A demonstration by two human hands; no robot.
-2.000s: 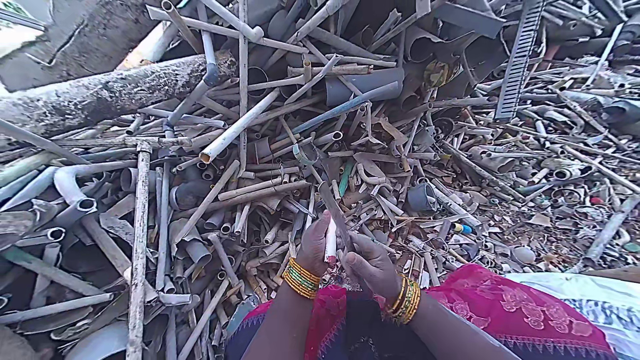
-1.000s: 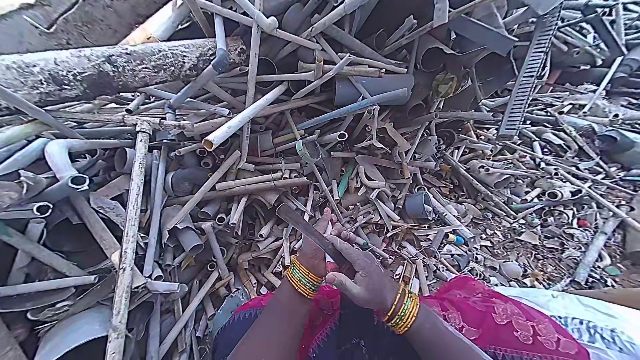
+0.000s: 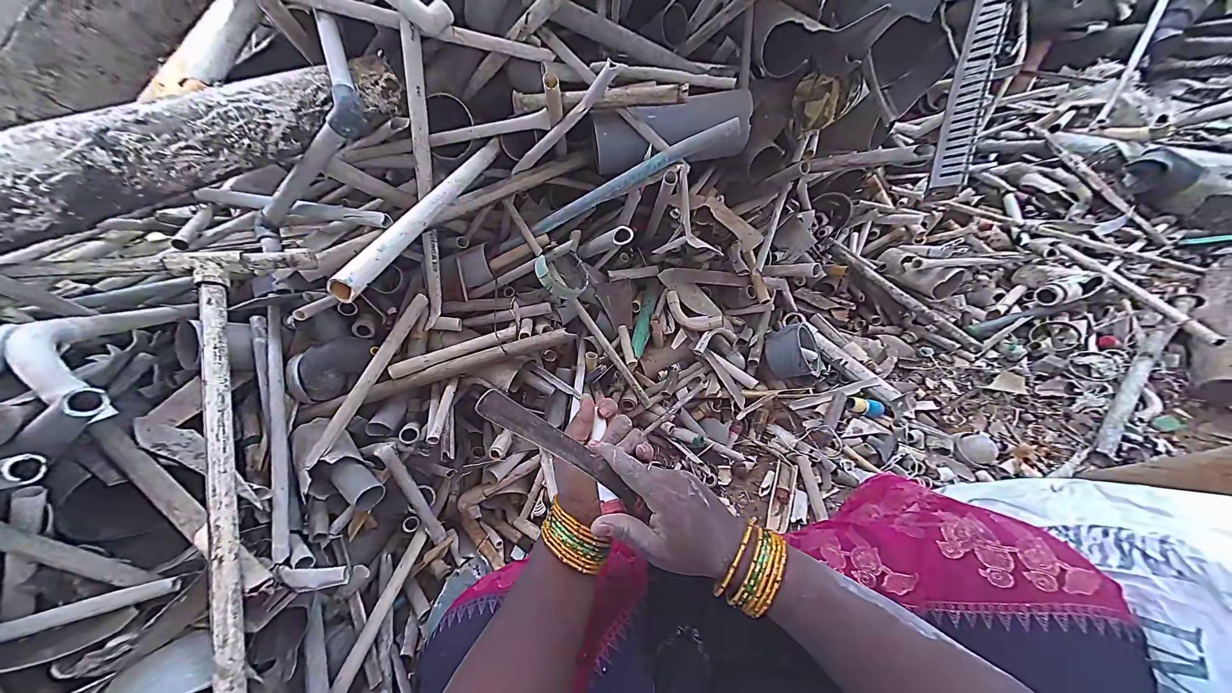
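Note:
My right hand (image 3: 669, 510) grips the near end of a dark, flat metal blade (image 3: 549, 438), whose broad tip points up and left. Below and partly behind the blade, my left hand (image 3: 582, 462) holds a short white piece of pipe (image 3: 599, 428) with a reddish lower end. The blade crosses over the white piece, and whether they touch is not clear. The right hand hides the near end of the blade. Yellow and green bangles circle both wrists.
A heap of scrap plastic pipes (image 3: 414, 221) spreads in front and to the left. A thick, stained pipe (image 3: 173, 144) lies upper left, a slotted grating (image 3: 967, 96) upper right. A grey cup-like fitting (image 3: 794, 351) lies ahead. A white sack (image 3: 1145, 558) is at the right beside pink cloth (image 3: 962, 549).
The blade, pointing up and away two seconds ago, now slants to the left across the left hand. The white piece stays in my left hand.

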